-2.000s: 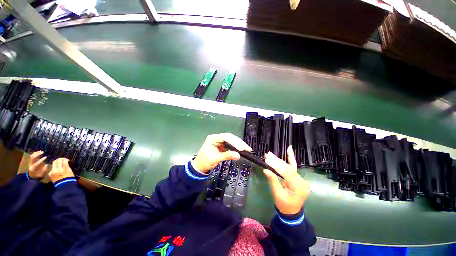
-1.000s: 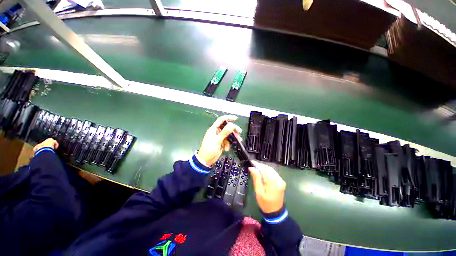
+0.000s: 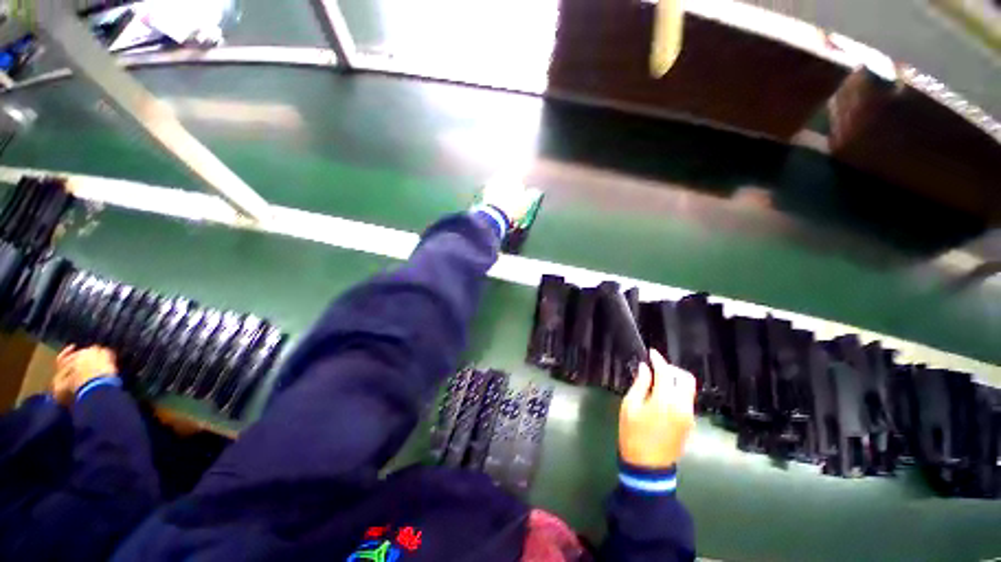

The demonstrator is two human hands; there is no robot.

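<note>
My left hand (image 3: 507,204) reaches over the white strip to the circuit boards (image 3: 531,215). It is small and blurred, and whether it grips a board cannot be told. My right hand (image 3: 656,412) holds a plain black back cover (image 3: 626,324) by its near end, tilted over the row of back covers (image 3: 771,373). Assembled remote controls (image 3: 516,434) lie side by side in front of me, partly beside my left sleeve.
A pile of black front shells (image 3: 176,335) lies at left, near a coworker's hands (image 3: 82,371). A slanting metal post (image 3: 165,126) stands at upper left. The white strip (image 3: 329,233) divides the green bench. Brown cardboard stacks (image 3: 703,82) stand at the back.
My hands have parted. My left hand has moved far forward to the boards. My right hand has moved right and now holds a back cover. The black piece held between both hands is gone from them.
</note>
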